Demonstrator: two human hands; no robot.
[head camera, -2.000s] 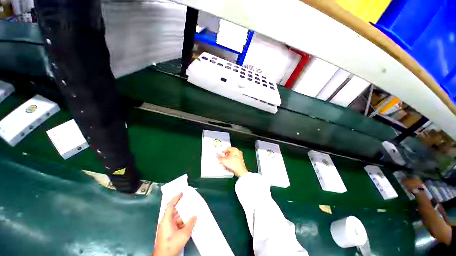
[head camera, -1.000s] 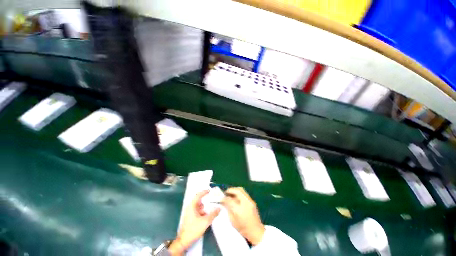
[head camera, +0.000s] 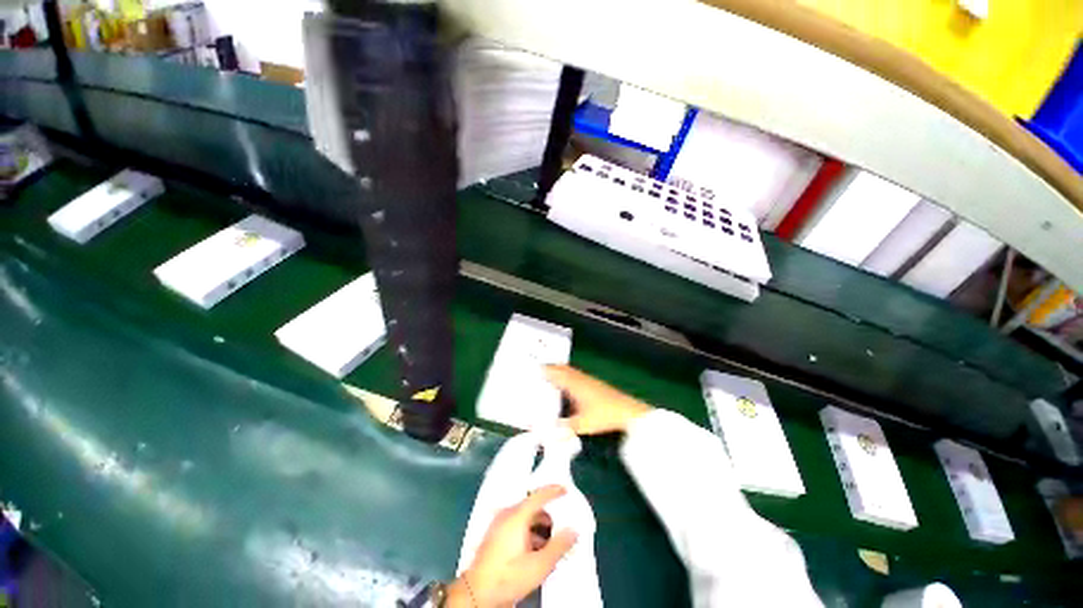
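Note:
A white product box (head camera: 523, 356) lies on the green conveyor just right of the black post. My right hand (head camera: 594, 401) reaches over its right edge, fingertips at the box's surface; whether a sticker is between them cannot be seen. My left hand (head camera: 513, 553) holds the white label strip (head camera: 575, 519) below the box, over the green ledge. The strip is doubled, with its folded top close to the box's lower edge. More white boxes with a small gold mark, such as the nearest one on the right (head camera: 751, 430), lie spaced along the belt.
The black-wrapped post (head camera: 410, 226) stands left of the box. A white perforated tray (head camera: 665, 226) sits on the ledge behind. The label roll (head camera: 924, 597) is cut off by the bottom edge. A shelf with a yellow bin (head camera: 950, 54) hangs overhead.
The view has turned left. My hands were together at the strip one second ago; my right hand has since moved up to a box, while my left hand still holds the strip.

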